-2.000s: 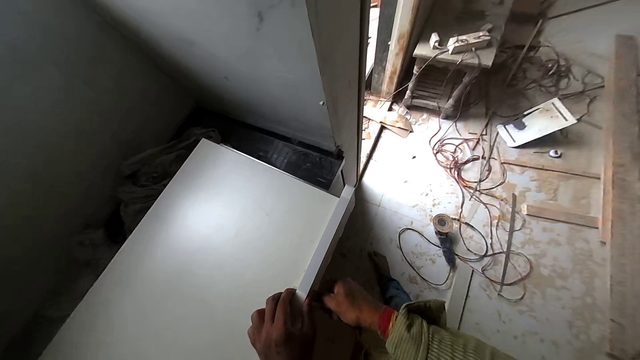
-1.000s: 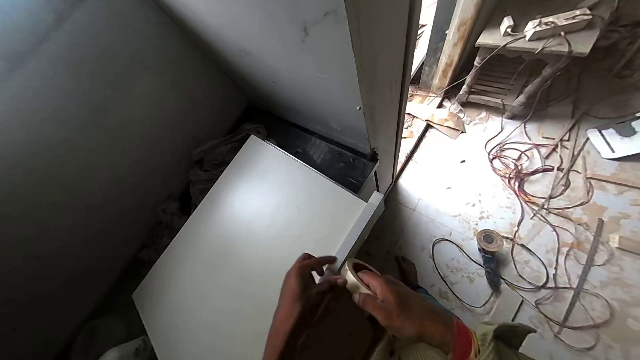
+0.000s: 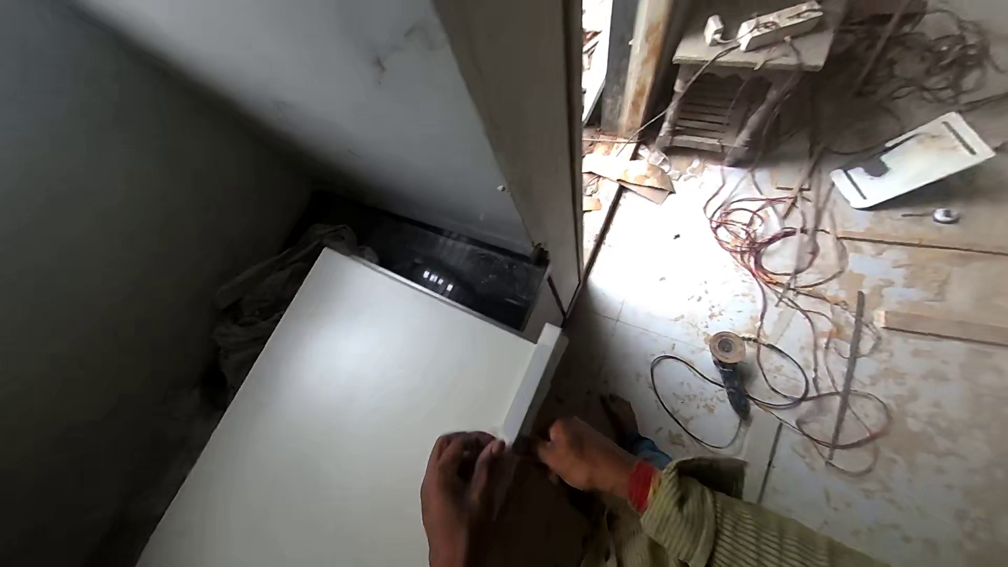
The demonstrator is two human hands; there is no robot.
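A large white panel (image 3: 378, 394) lies flat in front of me, with a narrow white strip (image 3: 535, 379) along its right edge. At the near end of that strip is my left hand (image 3: 465, 480), its fingers bent at the panel's edge; whether it grips the strip cannot be told. My right hand (image 3: 579, 457), with a red band at the wrist, is curled just beside the edge, and its fingertips are in shadow. What it holds is hidden.
A corded angle grinder (image 3: 731, 374) lies on the floor at right, among tangled cables (image 3: 756, 244). Behind stands a small table (image 3: 748, 59) bearing a power strip. Crumpled sheeting (image 3: 268, 283) lies beyond the panel, near an upright board (image 3: 528, 118).
A second ago my right hand held a roll of tape by the strip; now the roll is not visible, and that hand is curled beside the panel's edge. The view has shifted.
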